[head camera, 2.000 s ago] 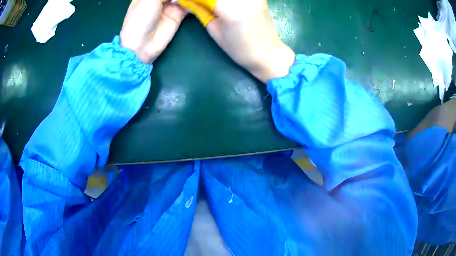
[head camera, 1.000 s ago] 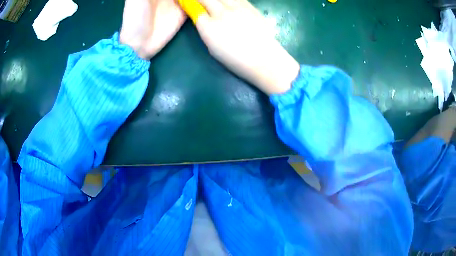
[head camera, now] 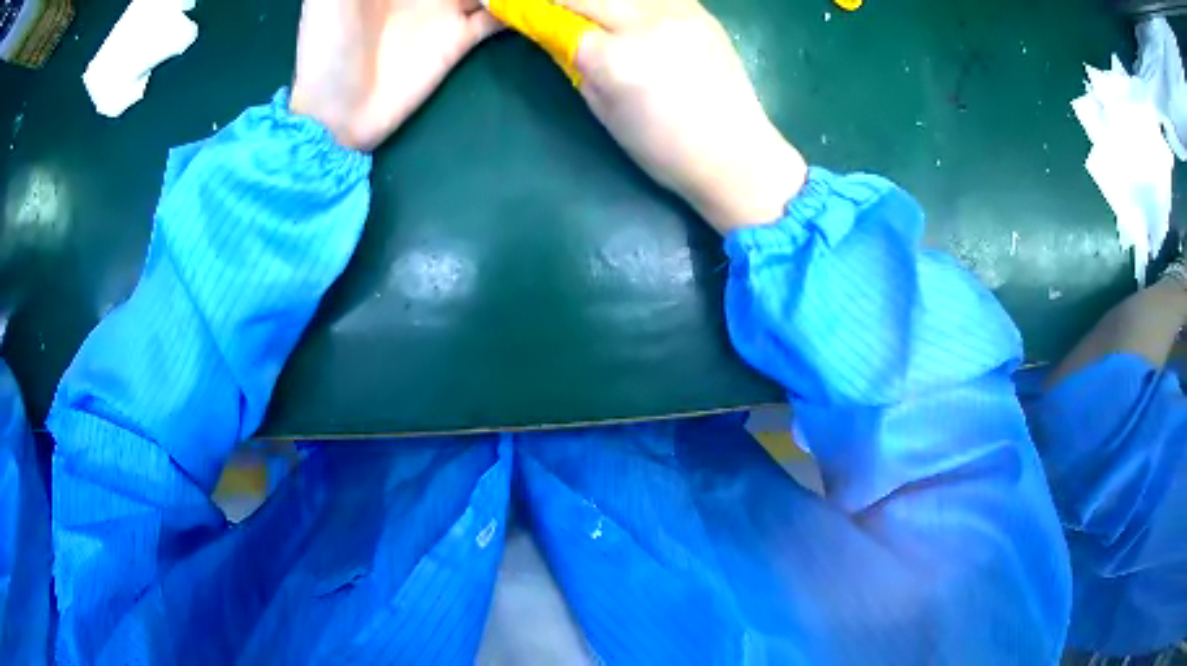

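My left hand (head camera: 384, 59) is at the top edge of the picture, palm partly turned up, its fingers cut off by the edge. My right hand (head camera: 664, 91) is beside it, with a yellow-orange finger cot (head camera: 547, 29) on a finger that points to the left hand. The fingertips meet or nearly meet at the top edge. Whatever the hands hold is out of the picture. Both wrists are in blue elastic cuffs above the dark green mat (head camera: 521, 299).
A crumpled white wipe (head camera: 137, 55) lies at the upper left, beside a labelled container (head camera: 33, 29). A jagged white stack of wipes (head camera: 1130, 156) lies at the right. A small yellow thing (head camera: 849, 4) is at the top edge. Another person's arm (head camera: 1126, 332) is at the right.
Compared with a second ago, my right hand has moved a little to the right and my left hand slightly to the left. The mat's objects have stayed nearly in place.
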